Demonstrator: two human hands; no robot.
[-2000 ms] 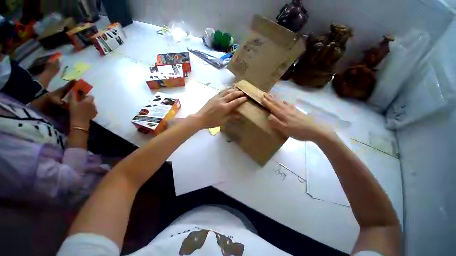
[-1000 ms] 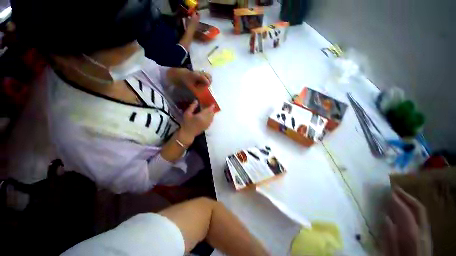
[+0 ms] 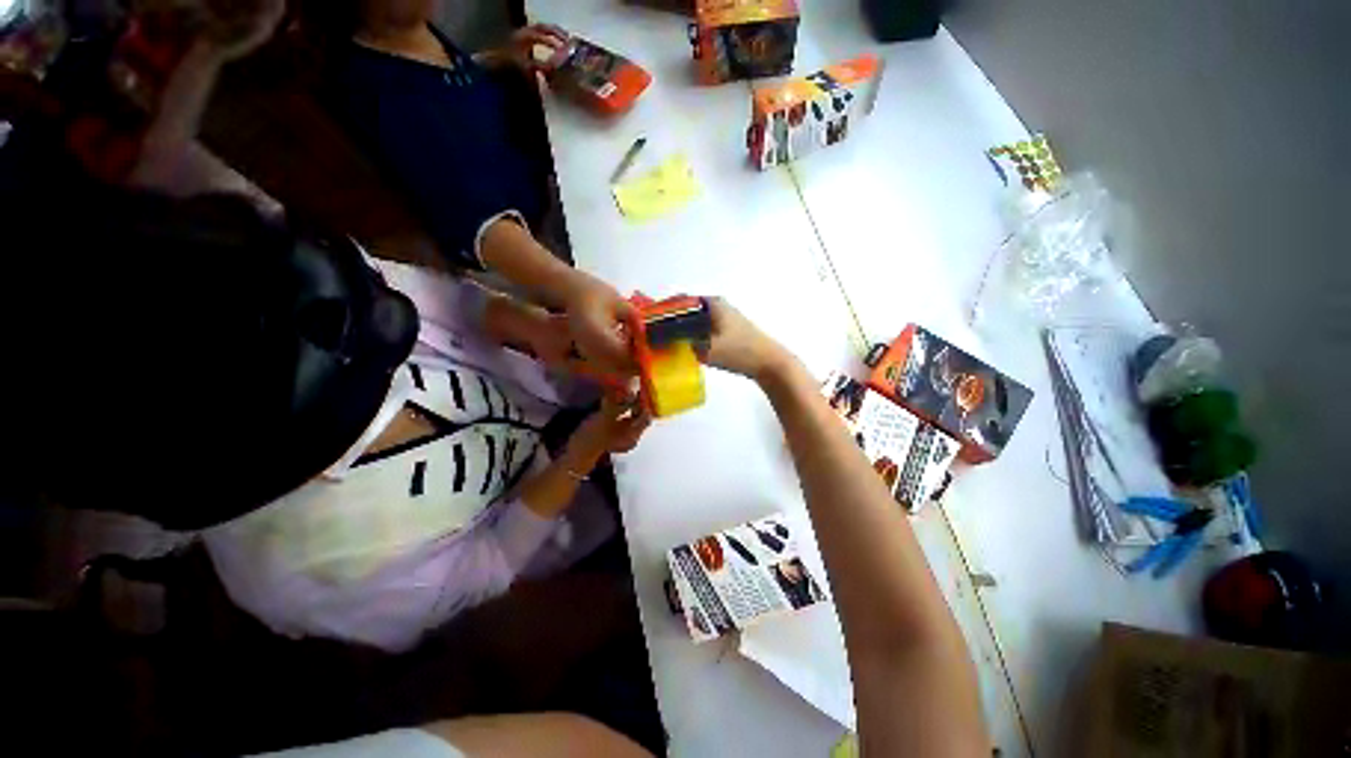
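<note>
The orange, black and yellow tape dispenser (image 3: 670, 359) is held in the air beside the table's left edge. My right hand (image 3: 729, 338), bare, reaches across from the bottom right and grips its dark end; the fingers are partly hidden. Another person's hand, on an arm from a dark blue top, is at its orange side. Of my left arm only the white sleeve and bare skin show at the bottom edge; my left hand is out of the picture. A brown carton (image 3: 1218, 696) is cut off at the bottom right.
Orange and black retail boxes lie near my forearm (image 3: 956, 393) and by the near edge (image 3: 748, 575). More stand at the far end. Yellow paper (image 3: 655, 188) lies at the left. Clear plastic, sheets and a green item (image 3: 1200, 433) lie along the wall. A person in lilac sits close left.
The view has swung left from the carton. My right hand has left the carton and now grips the tape dispenser. The dark-blue-clad person's arm has come forward to it.
</note>
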